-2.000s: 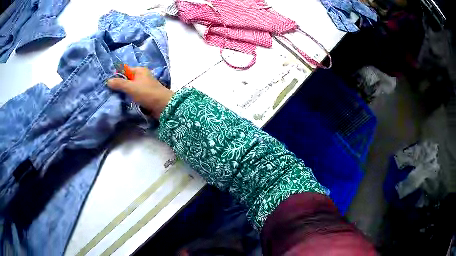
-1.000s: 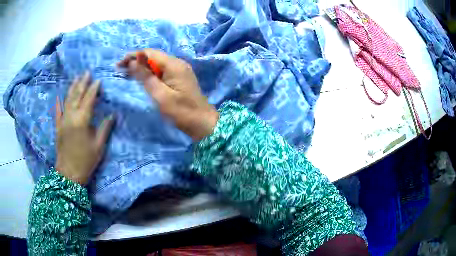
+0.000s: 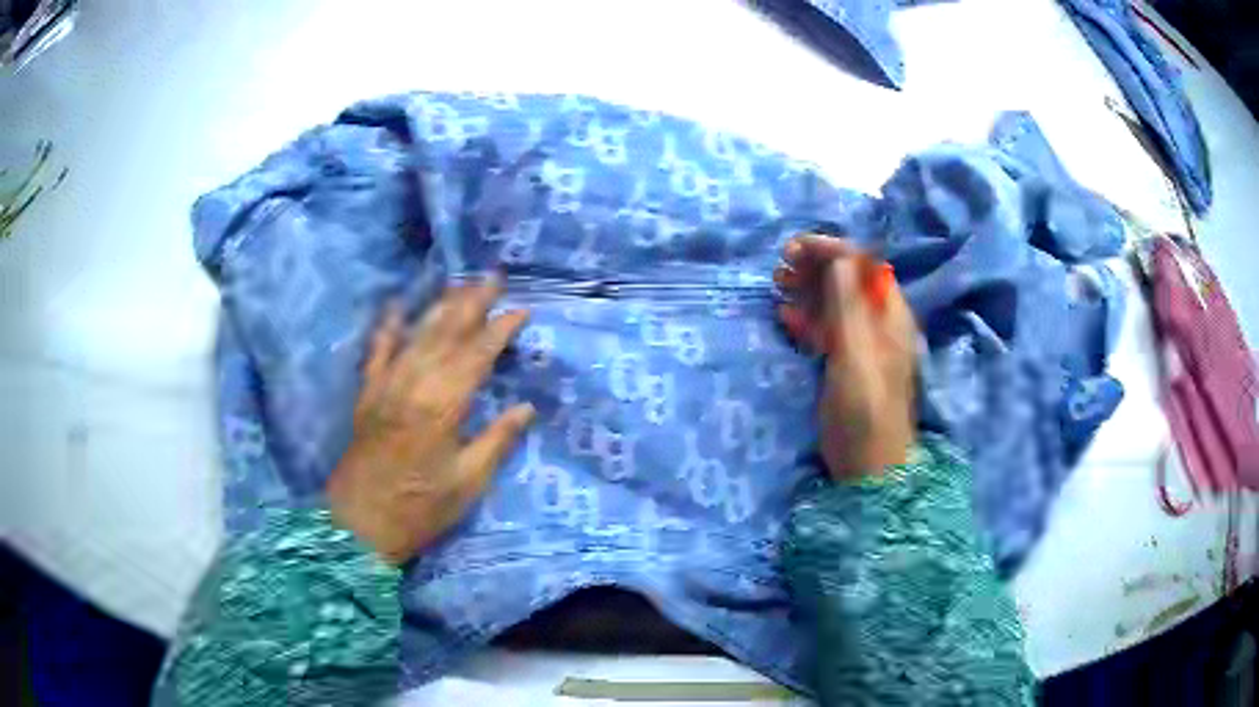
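The blue denim jacket (image 3: 608, 401) with a paler repeating pattern lies spread in front of me, a stitched seam running across its middle. My left hand (image 3: 431, 428) lies on the jacket's left part, fingers apart and empty, fingertips near the seam. My right hand (image 3: 859, 345) is blurred over the jacket's right part, near the seam's right end. It is closed around the orange-red thread snips (image 3: 875, 282); their blades cannot be made out. Bunched denim (image 3: 967, 221) lies to the right of that hand.
The white table (image 3: 111, 345) has a curved near edge. A red-and-white cloth item with ties (image 3: 1204, 359) lies at the right. Other denim pieces (image 3: 849, 31) lie at the far side and far right. Yellow-green strips (image 3: 28, 191) lie at the far left.
The jacket, bunched at first, is now spread flatter and more centred in view. My left hand came into view and rests on it. My right hand, with the snips, is now farther right of my left hand.
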